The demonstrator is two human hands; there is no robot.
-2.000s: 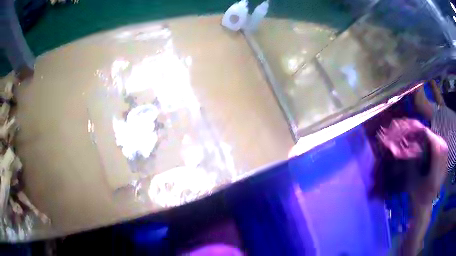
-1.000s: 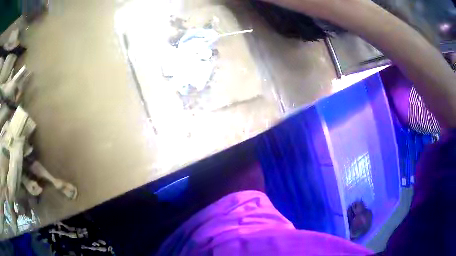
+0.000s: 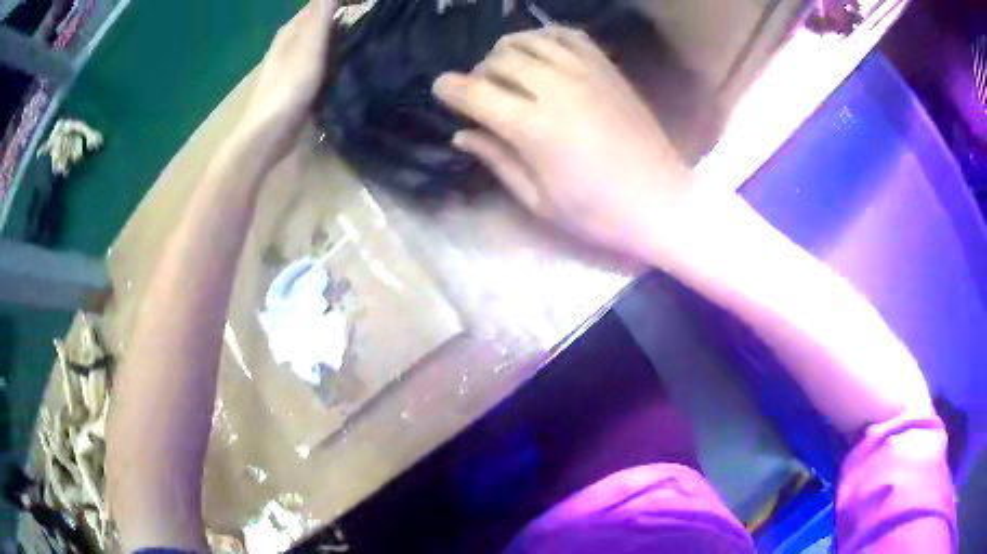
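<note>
A heap of black skirt or cape pieces (image 3: 400,119) lies on the bench top at the upper middle. My right hand (image 3: 552,130) rests on the heap from the right, bare, palm down, with the fingers apart; I cannot tell whether it grips a piece. My left hand (image 3: 308,49) is at the heap's left edge, cut off by the top of the picture, its fingers hidden. A stained work pad (image 3: 406,352) with a white-bluish glue patch (image 3: 308,325) lies between my forearms. A thin stick rests at the patch and points up to the right.
Cream figure legs (image 3: 76,422) are piled at the left edge of the bench. A green conveyor belt (image 3: 184,76) runs beyond it, with a cream figure upper body (image 3: 70,146) on it. A large blue plastic crate (image 3: 866,184) stands at the right. Glare covers the bench's near edge.
The view has turned. Both forearms now reach across the bench, with my hands at the black heap. One second ago only one arm crossed the upper right, and the heap showed only partly.
</note>
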